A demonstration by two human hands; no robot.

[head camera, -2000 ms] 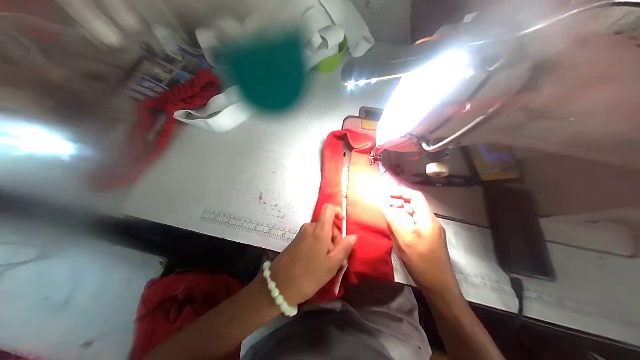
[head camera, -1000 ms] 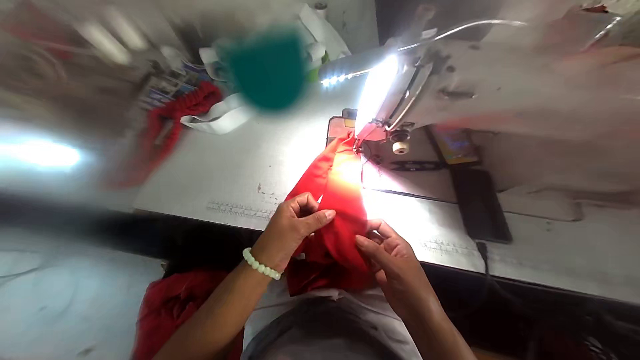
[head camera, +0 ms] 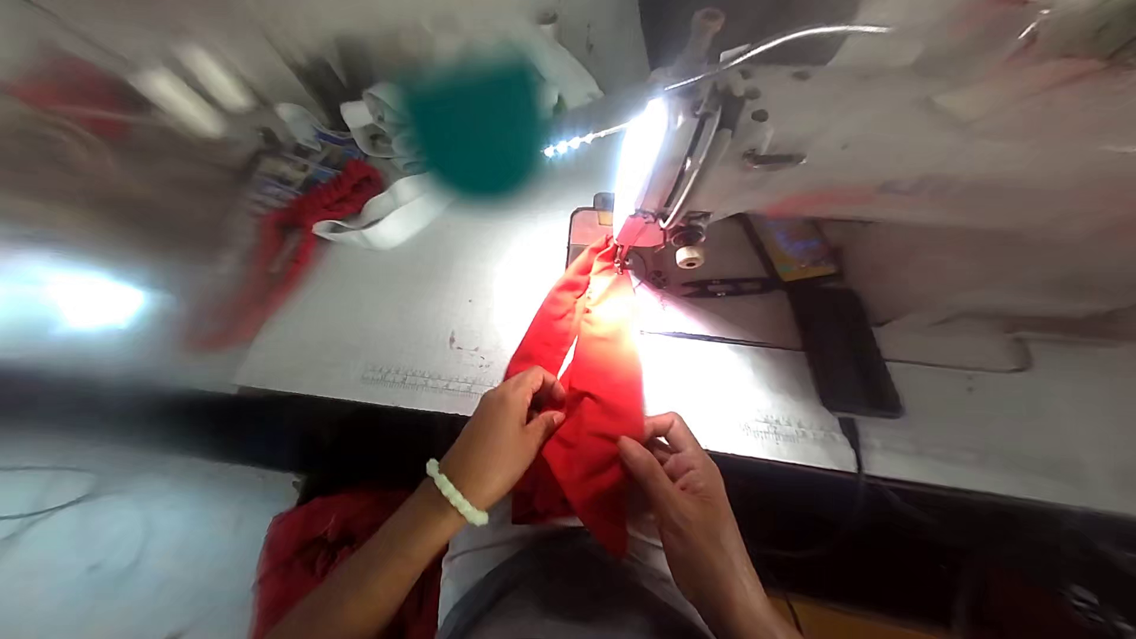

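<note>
A strip of red fabric (head camera: 599, 382) runs from the presser foot (head camera: 620, 259) of a sewing machine (head camera: 887, 169) down over the table's front edge. It lies in two lengths with a narrow gap between them. My left hand (head camera: 506, 435), with a pale beaded bracelet (head camera: 455, 493) at the wrist, pinches the left length between thumb and fingers. On the other side, my right hand (head camera: 679, 470) grips the fabric's right edge between thumb and fingers. A bright lamp (head camera: 643, 151) beside the needle washes out the cloth near the foot.
Right of the needle lie thread snips (head camera: 732, 287) and a black phone (head camera: 843, 351) with a cable. A white elastic band (head camera: 390, 217) and a gathered red piece (head camera: 306, 222) lie at the left. More red cloth (head camera: 328, 541) hangs below the table (head camera: 426, 337). A blurred green shape hides part of the back.
Two seconds ago the fabric lay flatter, with my right hand close to the needle; that hand has moved back toward me. The fabric now narrows toward the foot.
</note>
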